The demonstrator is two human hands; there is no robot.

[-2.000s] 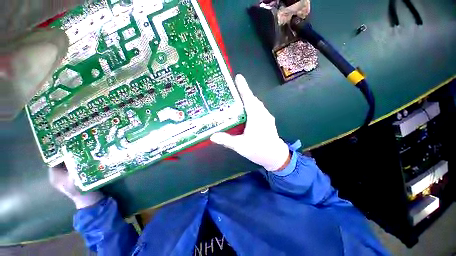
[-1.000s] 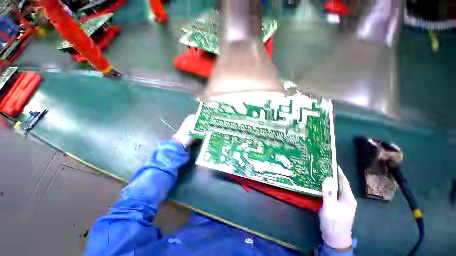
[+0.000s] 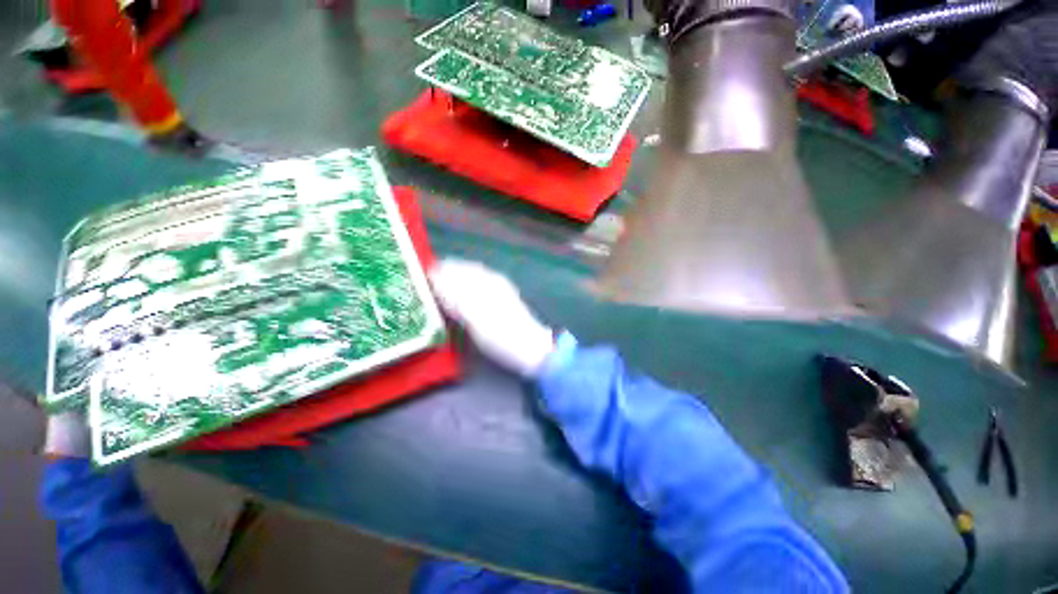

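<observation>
A large green circuit board [image 3: 232,290] with white edges lies on a red support [image 3: 348,400] at the left of the bench, blurred by motion. My right hand [image 3: 493,316], in a white glove, is at the right edge of the board and support; its fingertips are partly hidden there. My left hand [image 3: 67,434], also gloved, is at the lower left corner, mostly hidden under the board. Both hands hold the board with its support between them.
The soldering iron [image 3: 934,476] rests in its stand [image 3: 870,453] at right, with black nippers [image 3: 995,455] beside it. Two translucent extractor hoods [image 3: 731,221] stand behind. Farther back, another green board [image 3: 534,93] sits above a red support [image 3: 511,163]. An orange-red arm-like object [image 3: 122,70] is upper left.
Both hands have moved the board and red support to the left, out from under the hood. The camera view has also shifted.
</observation>
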